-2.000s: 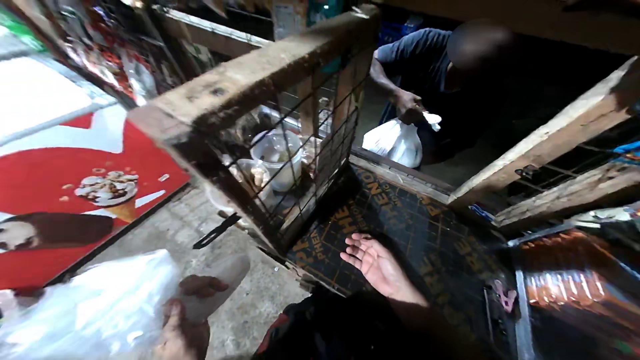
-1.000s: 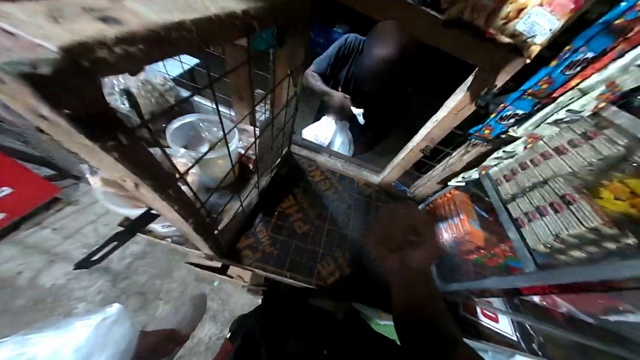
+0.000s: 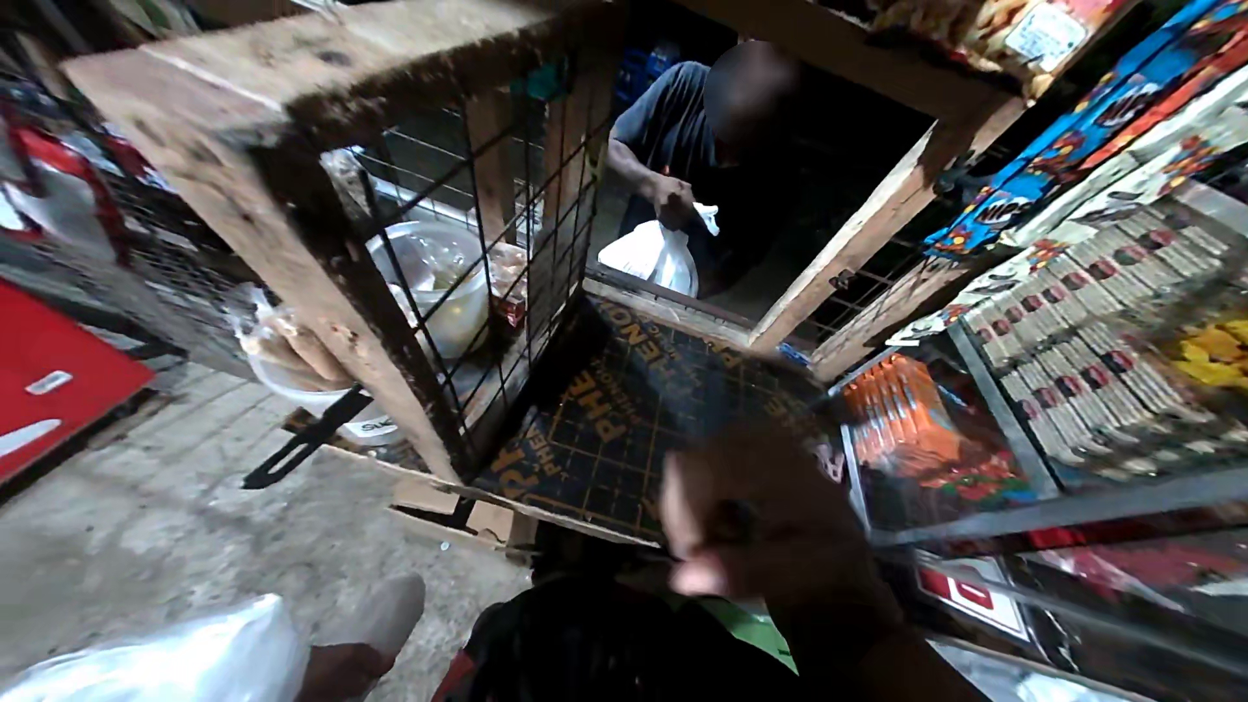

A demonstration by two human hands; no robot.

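My right hand [image 3: 746,531], blurred, is over the near right part of the dark printed board [image 3: 604,409] of the counter. Its fingers look curled; whether they hold something cannot be told. My left hand [image 3: 341,671], partly cut off at the lower left, is on a white plastic bag [image 3: 185,648]; a blurred greyish shape [image 3: 390,614] sticks up beside it. Across the counter a person [image 3: 682,127] in a dark shirt holds a tied white plastic bag [image 3: 653,255] just beyond the wooden sill.
A wood-framed wire mesh panel [image 3: 366,331] stands left of the board, with plastic tubs [image 3: 444,322] behind it. A black metal hasp [image 3: 307,439] juts from its frame. On the right are a divided display case [image 3: 1004,409] of packets and hanging blue snack packs [image 3: 1004,210].
My right hand was open, palm up, over the board; it has moved right and its fingers have curled. The view has swung right, showing more of the display case. The person still holds the bag.
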